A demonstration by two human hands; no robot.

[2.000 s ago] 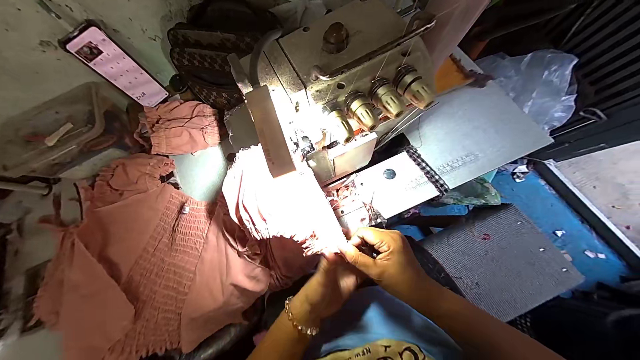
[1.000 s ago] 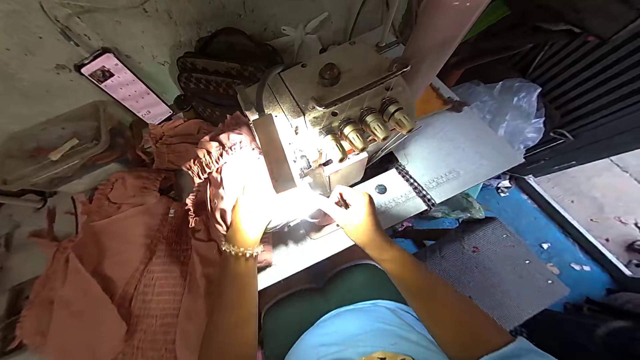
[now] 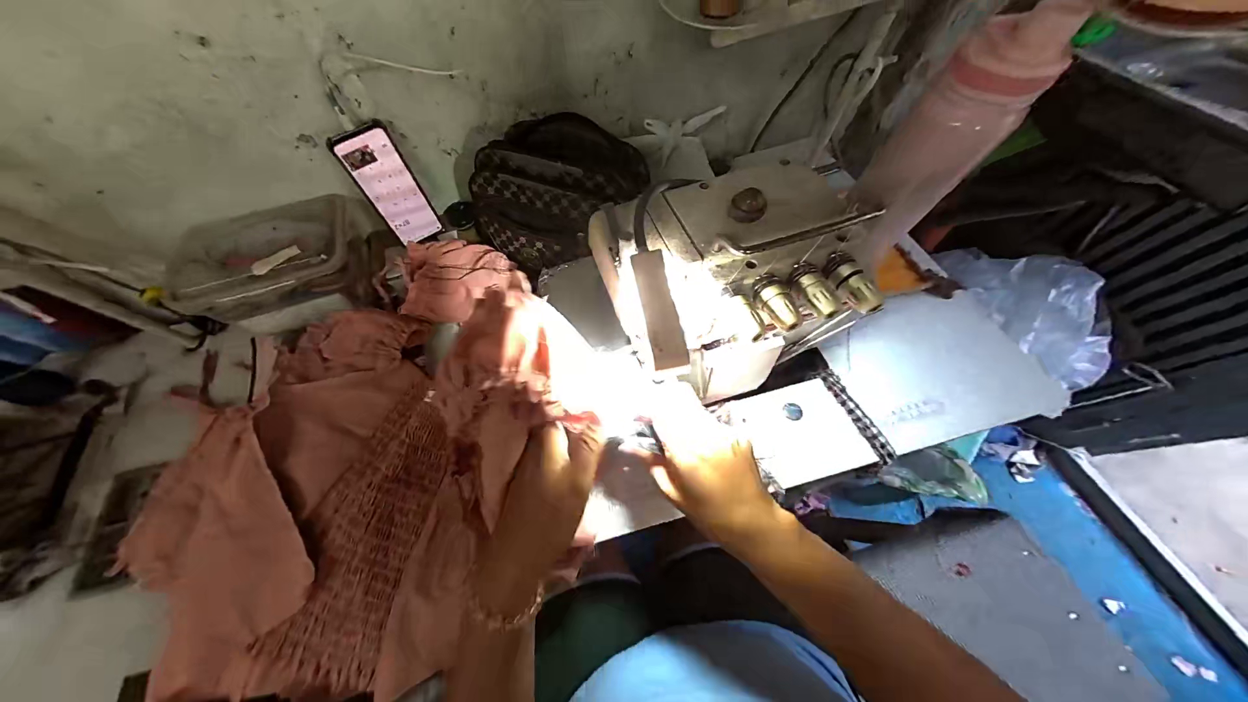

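Observation:
A pink garment with a smocked, gathered panel (image 3: 366, 526) is spread over the left of the table. My left hand (image 3: 546, 487), a bracelet on its wrist, grips a bunched part of this cloth. Just right of it, my right hand (image 3: 712, 468) reaches in by the needle area of an overlock sewing machine (image 3: 770, 210); glare hides its fingertips, so I cannot tell what they hold. Several tension dials (image 3: 812, 290) line the machine's front. A bright lamp washes out the needle and presser foot.
Behind the garment are a clear plastic box (image 3: 258, 258), a phone (image 3: 387, 182) leaning on the wall and a dark patterned bag (image 3: 556, 185). A clear plastic bag (image 3: 1033, 302) lies beyond the machine's metal plate (image 3: 941, 370). A grey pedal or board (image 3: 994, 604) is at lower right.
My hands were together at the machine's front edge two seconds ago; now they are apart, the left among the bunched pink cloth. The view has shifted, showing more wall.

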